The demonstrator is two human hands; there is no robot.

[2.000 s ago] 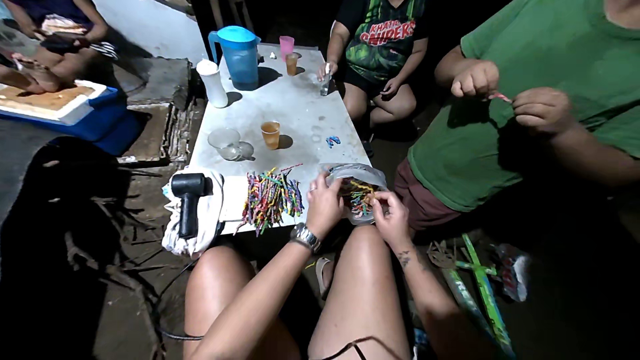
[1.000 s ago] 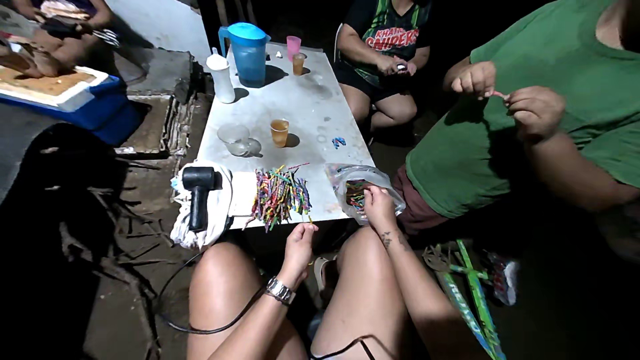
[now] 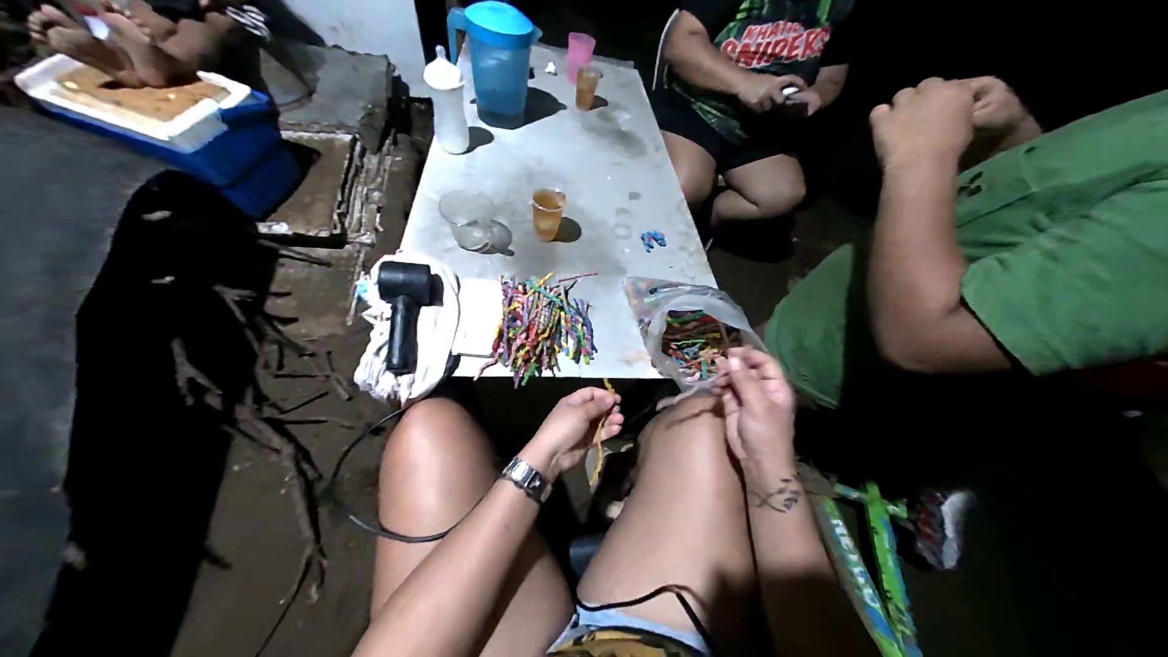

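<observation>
Between the finger and thumb of my left hand (image 3: 581, 424) hangs a thin yellow twisted strand (image 3: 599, 447), just off the table's near edge. My right hand (image 3: 756, 401) is at the mouth of a clear plastic bag (image 3: 671, 301), its fingertips pinched near a thin brownish strand; whether it grips it is not certain. Many-coloured twisted strands (image 3: 698, 342) fill the bag. A heap of similar strands (image 3: 543, 328) lies on the table beside a white flat pad (image 3: 476, 317). To the left, a black handheld blower (image 3: 401, 315) rests on a white cloth (image 3: 424, 379).
On the white table (image 3: 602, 173) stand a blue pitcher (image 3: 497, 68), a white bottle (image 3: 447, 105), a cup of brown drink (image 3: 548, 214), clear cups (image 3: 470, 221) and a pink cup (image 3: 579, 57). People sit or stand around. A green metal frame (image 3: 867, 566) is at lower right, a blue cooler (image 3: 219, 137) at left.
My left hand was over the bag with the right two seconds ago; it has moved left and now holds a yellow strand. The person in green has raised their hands.
</observation>
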